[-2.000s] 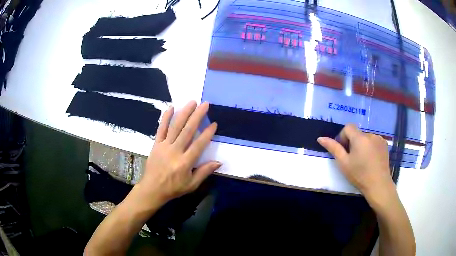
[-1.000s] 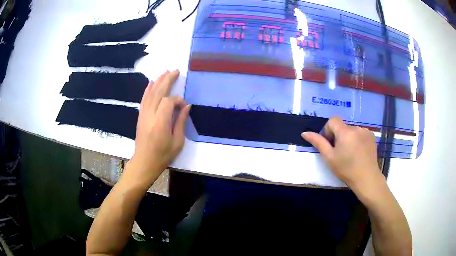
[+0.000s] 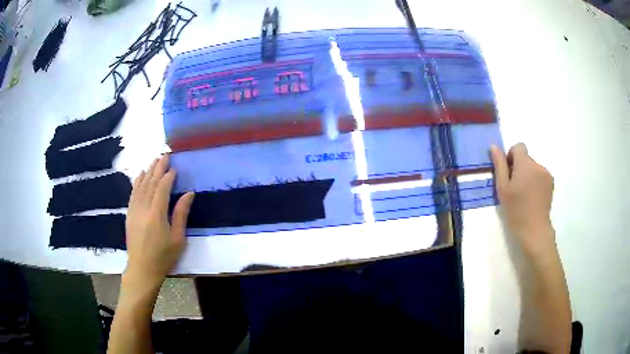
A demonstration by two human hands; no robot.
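The blue see-through sewing template lies on the white tabletop. A black fabric strip lies along its near left edge, frayed along the top, with a notched right end. My left hand rests at the template's left edge, thumb over the strip's left end, which is hidden. My right hand has fingers and thumb closed around the template's right edge. Pink loop slots and a brown-red grip strip show on the template.
Several black fabric strips lie left of my left hand. A loose pile of black cords is at the back left. Dark thread snips lie at the template's far edge. A dark gap between tabletop parts runs under the template's right side.
The view has shifted and the template appears turned. My right hand has left the strip's right end for the template's right edge. My left hand's fingers have flattened out.
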